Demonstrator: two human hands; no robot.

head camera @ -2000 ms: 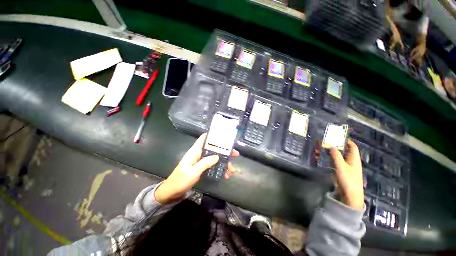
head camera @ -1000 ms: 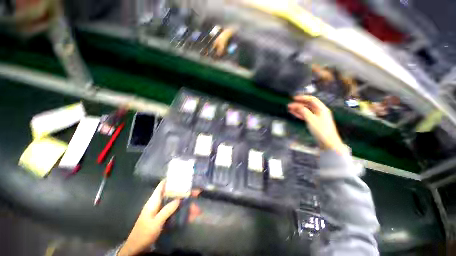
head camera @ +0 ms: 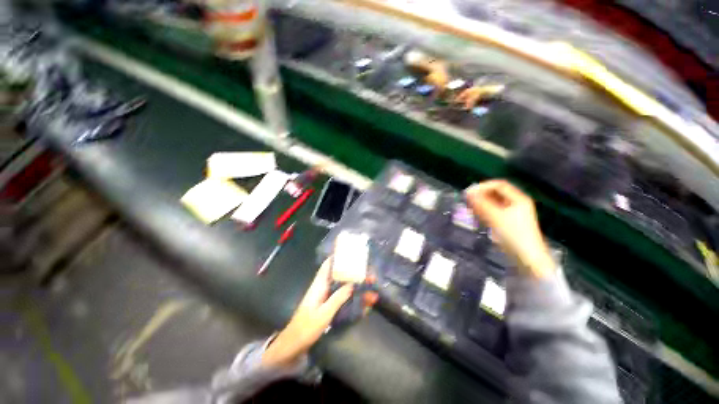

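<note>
My left hand [head camera: 309, 319] holds a keypad phone [head camera: 351, 257] upright with its screen lit white, at the near left corner of the clear blister tray [head camera: 381, 293]. The tray holds two rows of keypad phones, most with lit screens, such as this one [head camera: 439, 272]. My right hand [head camera: 508, 217] is raised over the tray's far row with fingers curled. The frame is blurred, and I cannot tell whether the fingers hold anything. The hand and grey sleeve hide the tray's right part.
Left of the tray lie a smartphone [head camera: 333, 202], a thick red pen [head camera: 295, 207], a thin marker [head camera: 276, 251] and paper pads [head camera: 214, 199]. A green conveyor belt [head camera: 331, 122] runs behind, with a post [head camera: 270, 99] beside it. Another person's hands [head camera: 478, 95] show beyond.
My right hand went from a phone in the near row to beyond the tray, then back over its far row. My left hand keeps the phone. The view has swung.
</note>
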